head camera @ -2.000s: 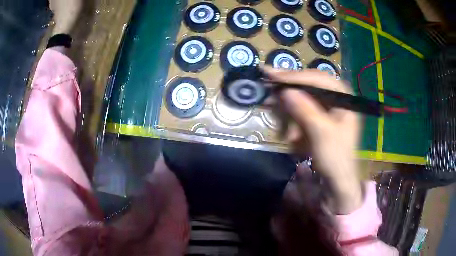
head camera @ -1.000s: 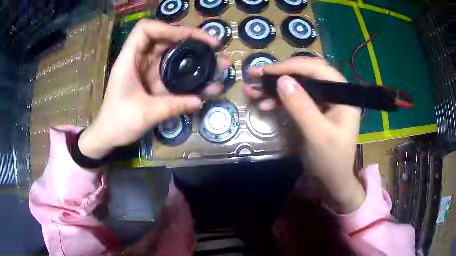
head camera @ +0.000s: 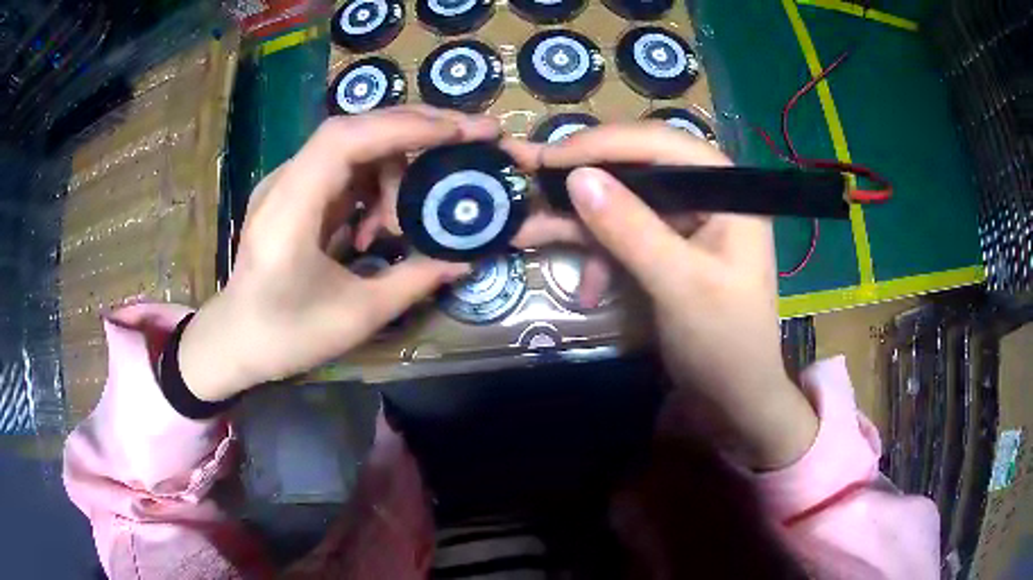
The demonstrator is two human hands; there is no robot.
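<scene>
My left hand (head camera: 300, 244), with a black wristband, holds a loudspeaker driver (head camera: 462, 202) by its edge, the face with pale rings towards me. My right hand (head camera: 680, 255) holds the black test probe (head camera: 725, 190) like a pen. The probe's tip end is at the driver's right edge, by its terminals; whether the prongs touch cannot be told. Below lies the round-pocket blister tray (head camera: 425, 360) with rows of drivers, ring faces up. One well (head camera: 566, 275) in the front row shows no driver.
A slotted tray (head camera: 142, 227) lies at the left. Red test leads (head camera: 799, 108) trail over the green mat (head camera: 912, 170) with yellow tape (head camera: 850, 159) at the right. Stacked clear trays (head camera: 929, 397) stand at the lower right. A white label (head camera: 1006, 457) shows at the far right.
The driver in my left hand has turned from its black dished side to its ringed face and moved slightly right and down. My right hand has brought the probe left to the driver's edge.
</scene>
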